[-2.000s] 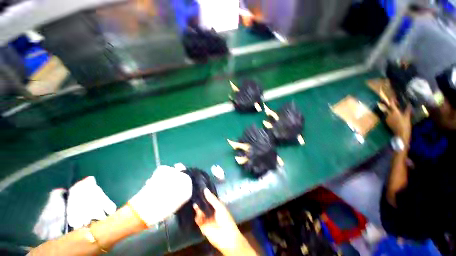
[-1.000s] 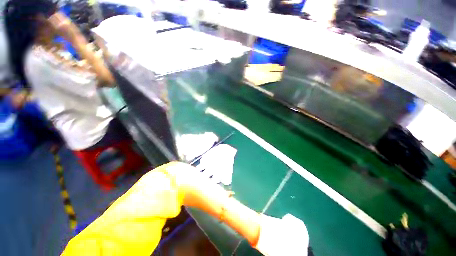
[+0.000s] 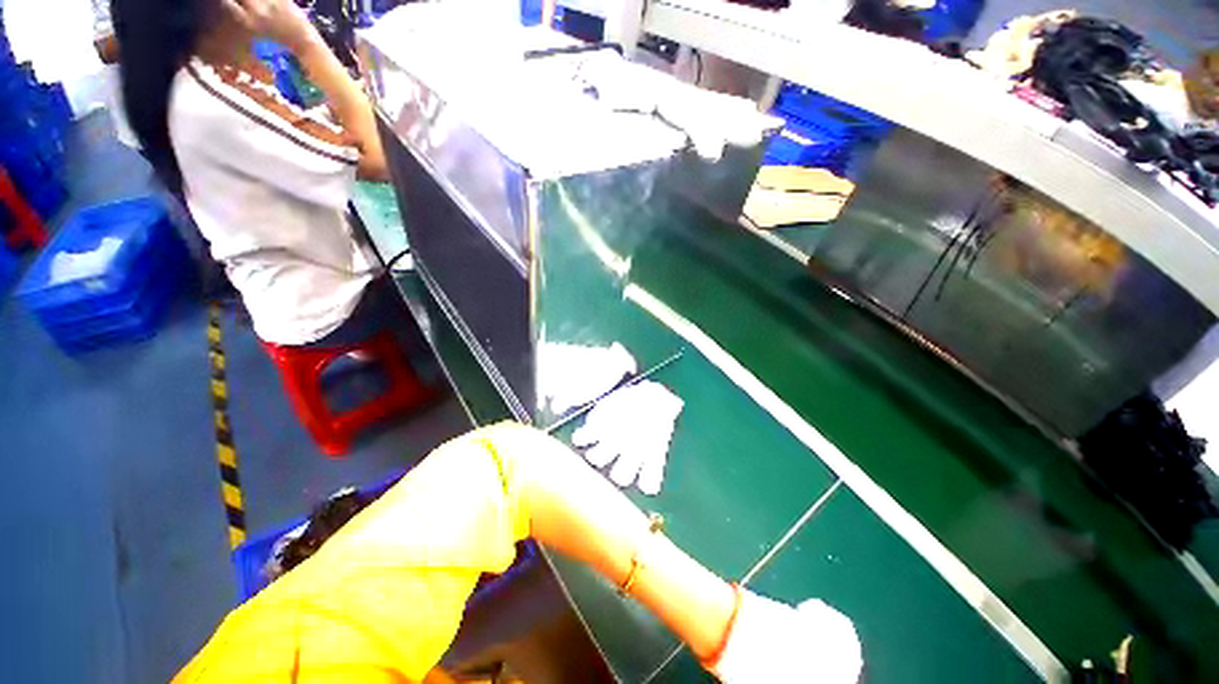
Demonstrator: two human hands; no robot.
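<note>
My left hand [image 3: 791,644] wears a white knit glove and is cut off by the bottom edge, over the green bench [image 3: 729,501]. Its fingers and anything in them are hidden. My right hand is out of the picture. A spare white glove [image 3: 634,434] lies flat on the bench, left of and beyond my left hand, beside a thin dark rod. A similar white glove shape shows in the shiny panel. The tip of a black piece with a beige end [image 3: 1120,660] shows at the bottom right edge.
A shiny metal box [image 3: 535,227] stands at the bench's left end. A person in white [image 3: 267,201] sits beyond it on a red stool [image 3: 350,388]. A blue bin [image 3: 100,274] stands on the floor. A white shelf [image 3: 936,114] runs above the bench. A black bundle [image 3: 1152,461] lies at right.
The view has swung left from the black pieces to the metal box and the seated person. My right hand has left the picture. My left hand now sits at the bottom edge.
</note>
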